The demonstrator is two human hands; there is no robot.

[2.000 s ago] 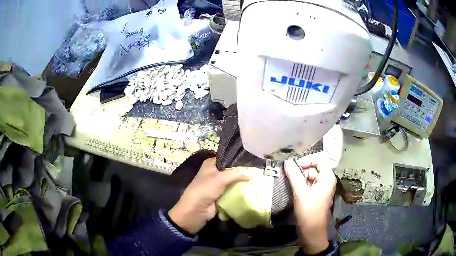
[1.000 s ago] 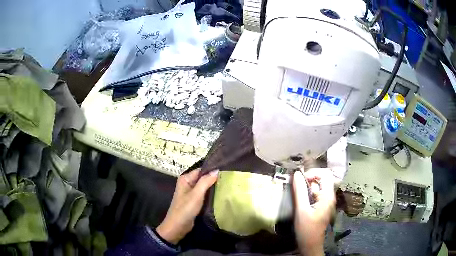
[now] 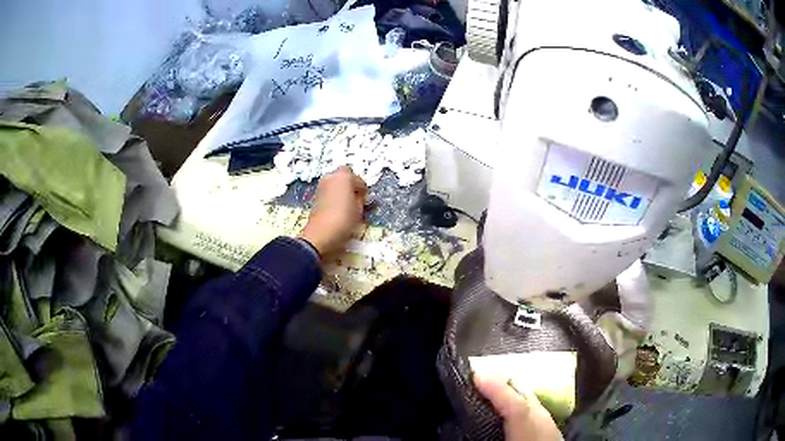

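The grey-brown garment (image 3: 482,332) with a lime-green panel (image 3: 551,379) lies around the arm under the head of the white JUKI machine (image 3: 594,172). The small bright work clamp (image 3: 528,318) sits on the brown cloth. My right hand (image 3: 519,409) is at the panel's lower left, cut off by the bottom edge, and grips the cloth there. My left hand (image 3: 337,211) is at the near edge of the loose heap of small white pieces (image 3: 379,155). Its fingers are bent together, and whether a piece is between them is hidden.
A tall grey and green garment heap (image 3: 64,258) stands at left. A black block (image 3: 256,157) and a marked plastic bag (image 3: 297,77) lie by the white pieces on the worn cream table (image 3: 215,220). The control panel (image 3: 757,231) and small bottles (image 3: 713,215) are at right.
My left hand has let go of the garment and moved up to the white pieces. My right hand has moved down from beside the clamp onto the lime-green panel. The view has shifted left.
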